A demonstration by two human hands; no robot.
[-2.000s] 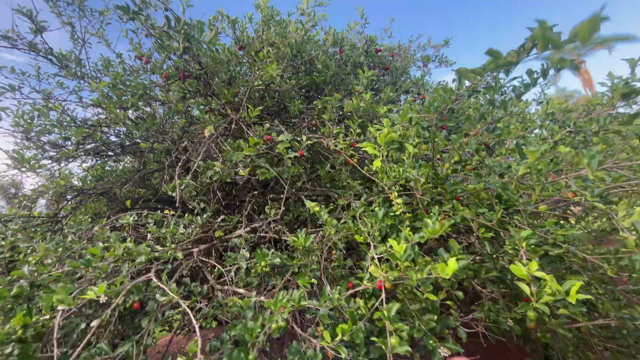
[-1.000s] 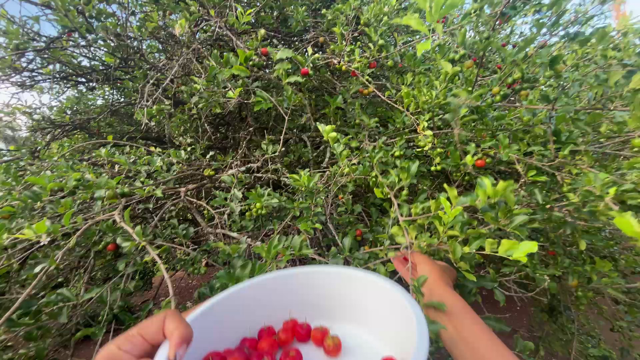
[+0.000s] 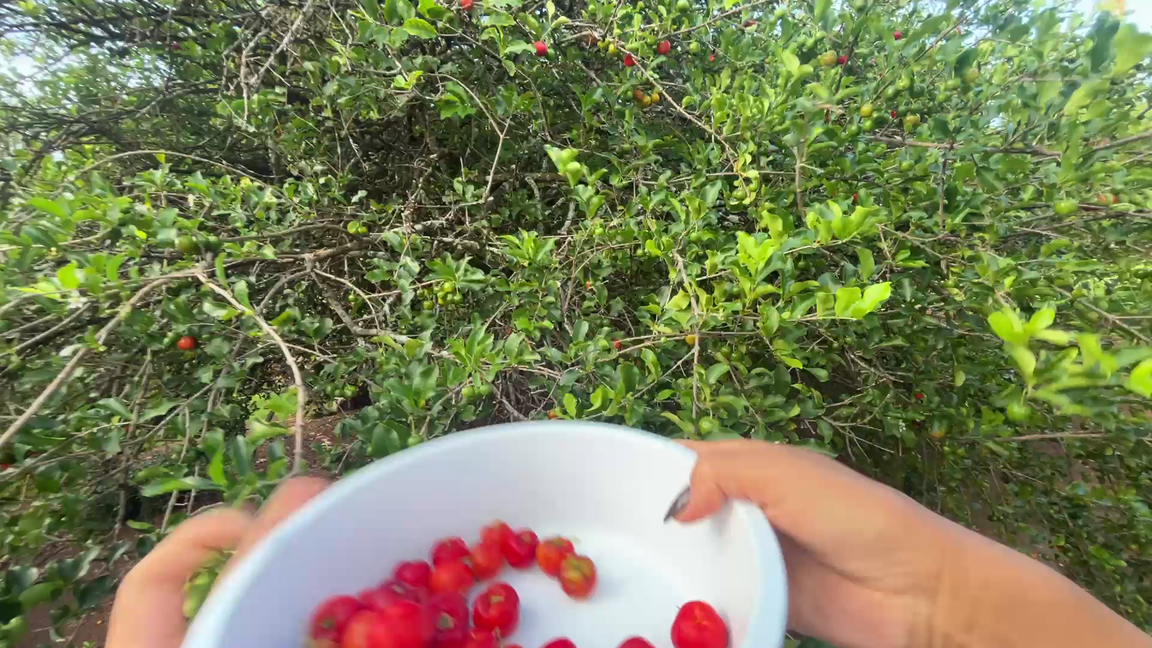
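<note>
A white round bowl [image 3: 576,450] is tilted toward me at the bottom of the view, its lower part cut off by the frame. Several red, cherry-like fruits [image 3: 495,609] lie in it, mostly toward the left, a few tinged orange and green. My right hand [image 3: 801,531] grips the right rim, thumb over the edge inside and fingers hidden behind the wall. At the left side is my left hand [image 3: 207,558], blurred, its fingers against the outside of the bowl. Behind the bowl stands a leafy fruit shrub [image 3: 576,270] bearing red and green fruits.
Bare, thin branches [image 3: 279,346] arch out at the left, with one red fruit [image 3: 186,343] close by. More red fruits [image 3: 663,47] hang high in the foliage. Leafy twigs [image 3: 1035,342] reach toward me at the right. Reddish soil [image 3: 324,432] shows under the shrub.
The bowl, not in view two seconds ago, has come into view. My right hand was among the twigs behind the bowl a second ago and now holds its rim. The view has tilted down.
</note>
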